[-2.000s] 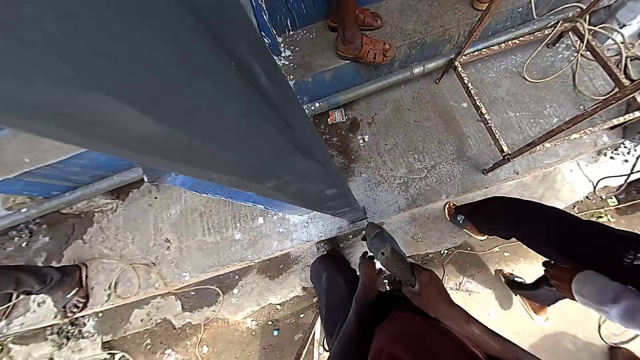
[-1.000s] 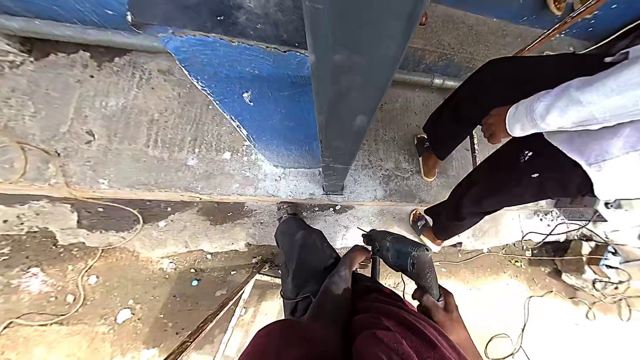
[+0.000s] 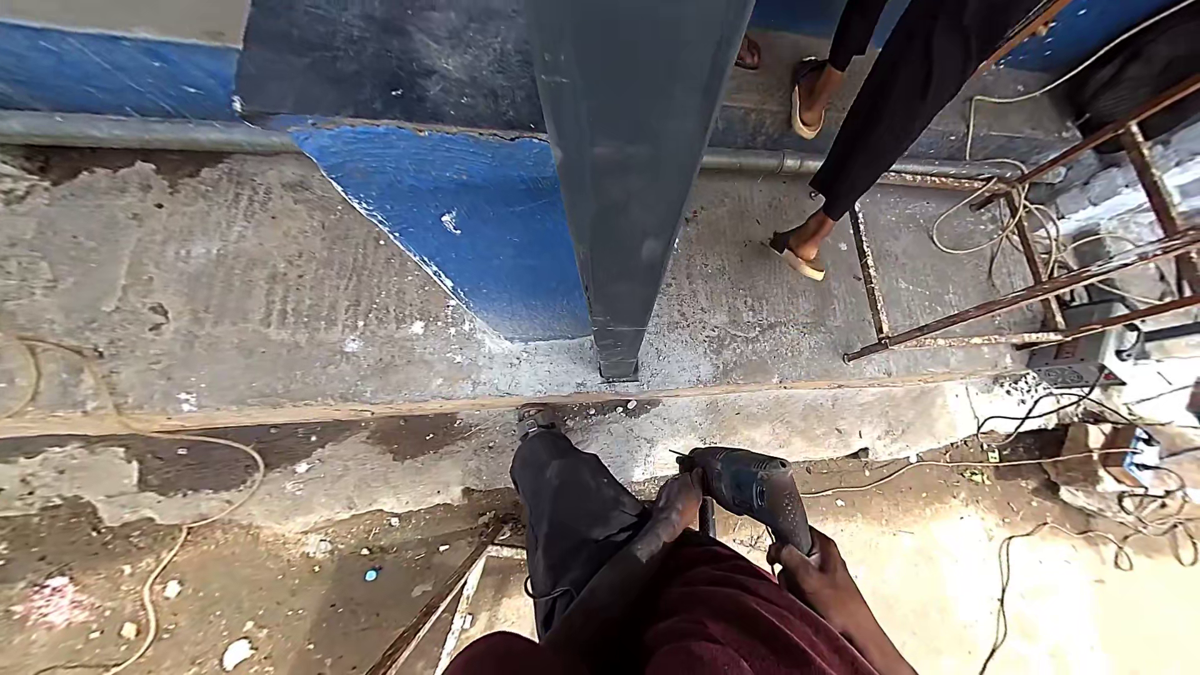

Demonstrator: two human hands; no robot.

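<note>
A dark power drill is between my two hands, its bit pointing left. My right hand is closed around the lower end of its handle. My left hand is at the front of the drill, near the chuck and a black side handle; its fingers are partly hidden, and it appears to hold the tool there. Ahead of me, a grey metal post rises from the concrete ledge, close to a blue painted wall section. My knee and shoe are just below the post's foot.
Rusty metal scaffold frame at the right, with a coiled cable around it. Another person's sandalled foot is on the ledge beside it. A grey pipe runs along the wall. A cord lies at lower left, black cables at lower right.
The person in dark trousers, beside me at the right a second ago, has moved up the ledge past the scaffold frame. The drill stays in my hands. The view has swung since the earliest frame.
</note>
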